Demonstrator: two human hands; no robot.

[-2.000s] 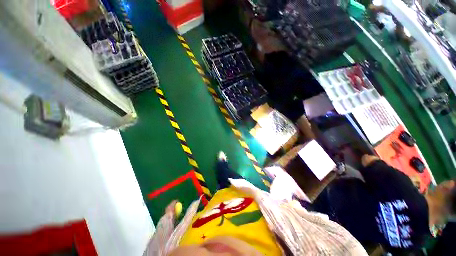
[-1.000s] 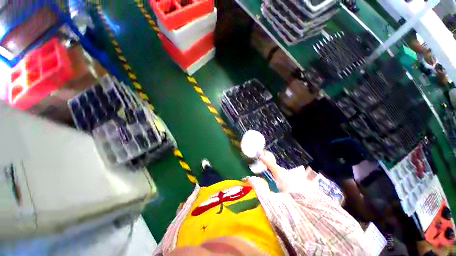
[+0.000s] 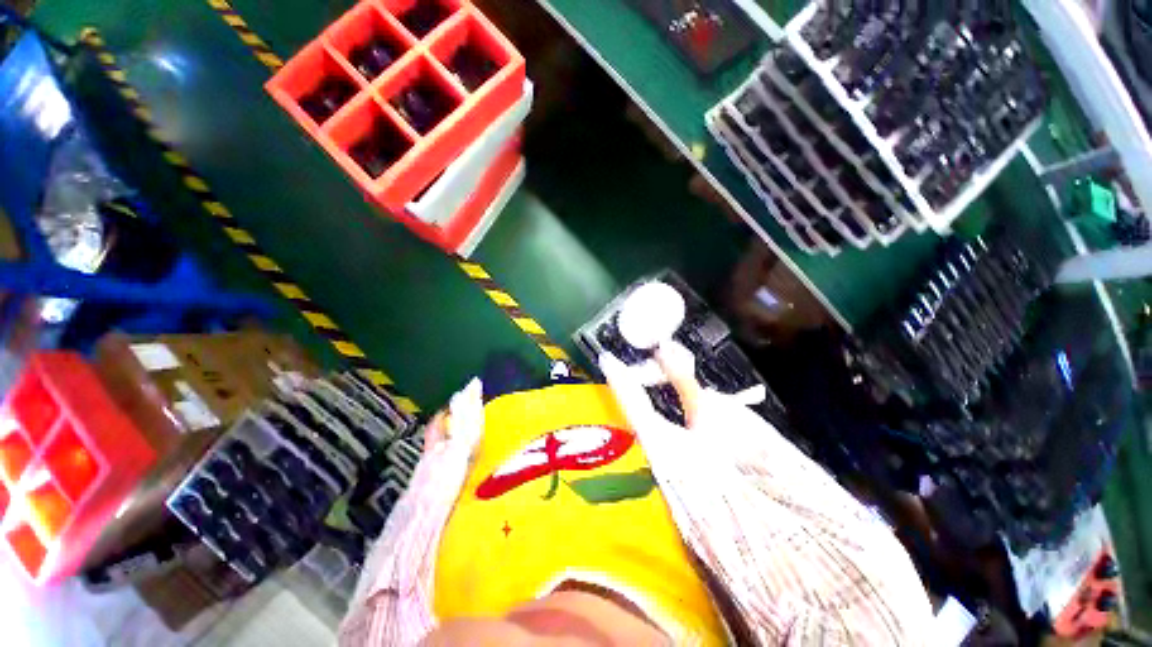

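My right hand [image 3: 676,377] is raised in front of the chest at the centre right. It is closed around a small white portable fan [image 3: 652,315], whose round head stands above the fingers. The fan overlaps a stack of trays with dark parts [image 3: 724,359] behind it. My left hand is not clearly visible; only the pale striped left sleeve [image 3: 417,531] shows beside the yellow apron.
An orange-red divided tray [image 3: 402,190] with dark parts tops a stack ahead. Stacked pale trays [image 3: 821,164] stand on the green bench at the right. Trays of dark parts [image 3: 265,480], cardboard boxes [image 3: 215,379] and another orange-red divided tray [image 3: 76,442] are at the left.
The view has moved forward along the aisle, and the orange-red stack is nearer. The right hand with the fan came into view after the earliest frame and has since risen slightly. The seated person has left view.
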